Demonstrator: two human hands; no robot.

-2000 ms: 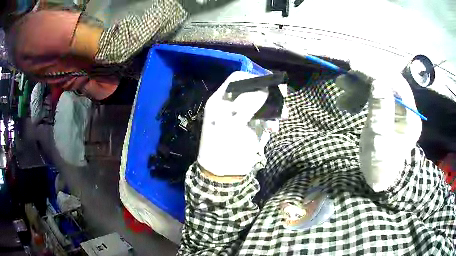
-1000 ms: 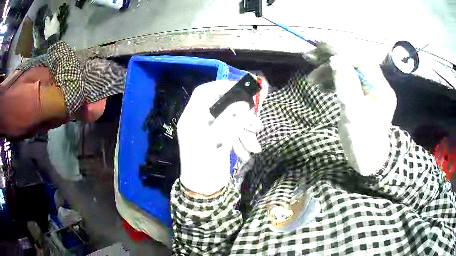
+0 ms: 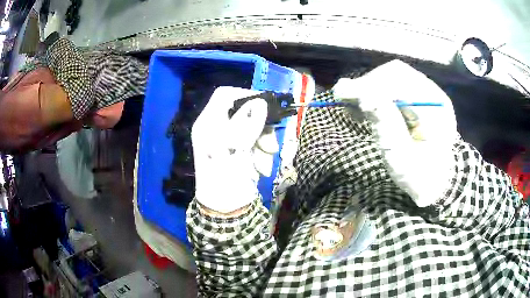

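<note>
My left hand (image 3: 224, 151), in a white knit glove, holds a small black bracket (image 3: 273, 108) between thumb and fingers, over the right side of the blue bin. My right hand (image 3: 407, 128), also white-gloved, holds a fine brush with a thin blue stick (image 3: 325, 104), lying almost level. The brush's silvery front end points left and meets the bracket's right end; whether the tip touches it or is inside a hole cannot be told. The stick's rear end shows right of my fingers.
The blue bin (image 3: 160, 145) holds a dark heap of black parts (image 3: 183, 154). The pale worktable (image 3: 372, 26) runs across the top, with a round white-rimmed pot (image 3: 475, 57) near its edge. Another person's checked sleeve (image 3: 116, 78) is at left. A crate stands low left.
The brush has come from pointing up at the table to lying level against the bracket. My right hand has moved left. My left hand has shifted slightly left and turned the bracket.
</note>
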